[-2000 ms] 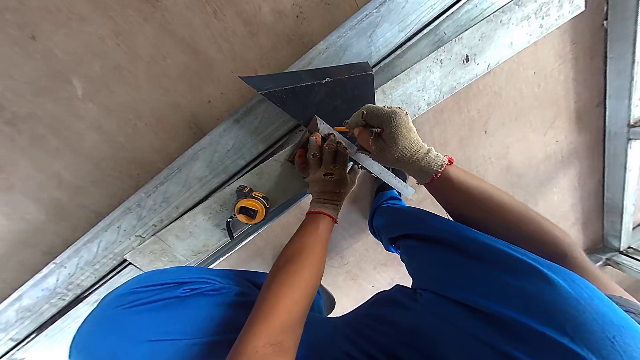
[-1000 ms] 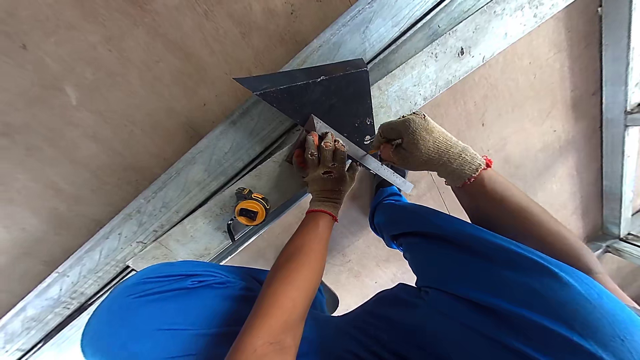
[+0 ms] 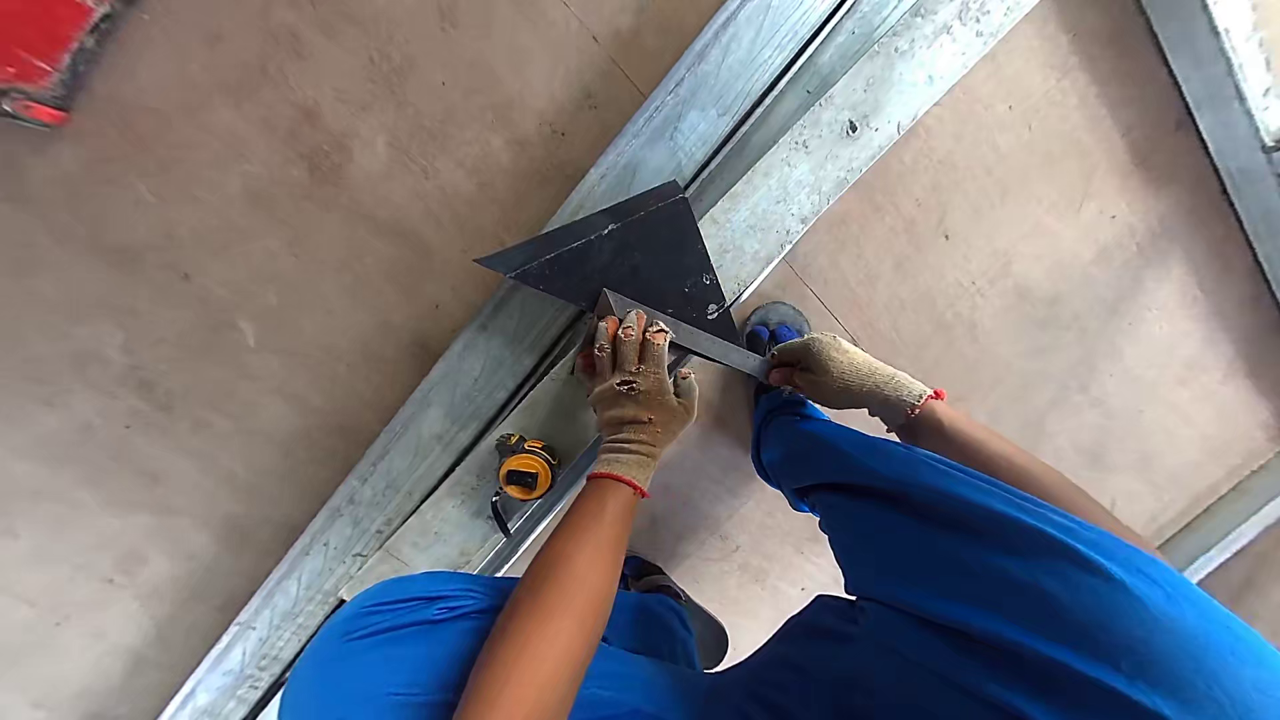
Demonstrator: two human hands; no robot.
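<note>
A dark sheet-metal piece (image 3: 635, 250) with a crease line lies across the galvanized steel beams (image 3: 790, 150). Along its lower edge rests a metal square (image 3: 690, 338). My left hand (image 3: 637, 390), in a worn knit glove with torn fingertips, presses on the square near its corner. The far end of the square's blade is between the fingers of my right hand (image 3: 840, 375), gloved too. A yellow and black tape measure (image 3: 525, 475) sits on the beam below my left hand. Whether my right hand also holds a marking tool cannot be seen.
My shoe (image 3: 775, 322) stands on the floor beside the beams, close to my right hand. More steel framing (image 3: 1215, 120) runs along the right side. At the top left corner is a red object (image 3: 40, 45), partly cut off. A thin line crosses the concrete floor.
My right hand has moved from beside the dark piece's edge to the square's outer end. My left hand stays on the square. The view has shifted, bringing the red object in.
</note>
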